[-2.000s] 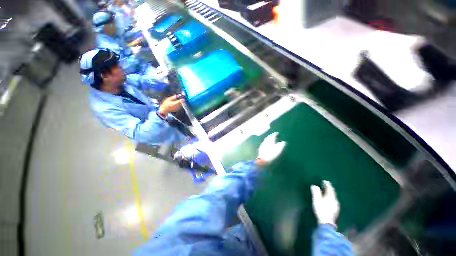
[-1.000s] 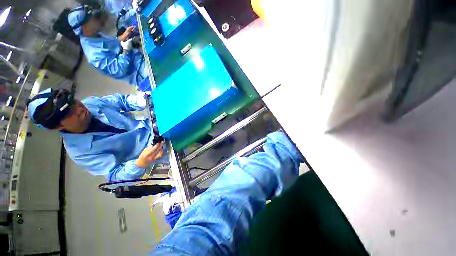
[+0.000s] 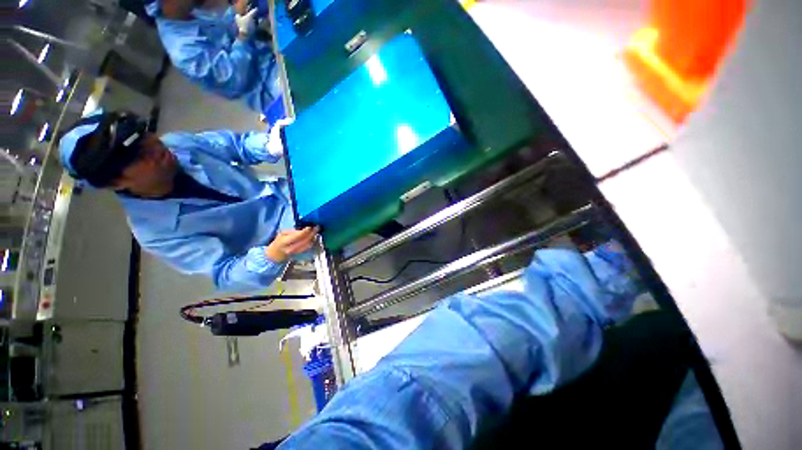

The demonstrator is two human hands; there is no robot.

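My left sleeve reaches across the conveyor from the bottom edge. Only a small pale patch of my left hand [image 3: 646, 303] shows beyond the cuff, so its grip cannot be seen. My right hand is out of view; a bit of blue sleeve shows at the bottom right. A dark green mat [image 3: 563, 391] lies below my left arm. A glossy blue enclosure [image 3: 369, 132] lies on another green mat [image 3: 501, 114] farther up the line. Another worker's hands are at its near-left edge.
Metal conveyor rollers [image 3: 475, 255] lie between the mats. A black electric screwdriver [image 3: 264, 322], a white cloth [image 3: 303, 338] and a blue screw bin [image 3: 322, 378] are at the left conveyor edge. A worker [image 3: 202, 202] stands left of the line. A blurred orange object [image 3: 699, 48] is upper right.
The view has swung left and up the line. Two seconds ago both gloved hands were spread over the near mat; now my left arm stretches far across and my right hand has left the view.
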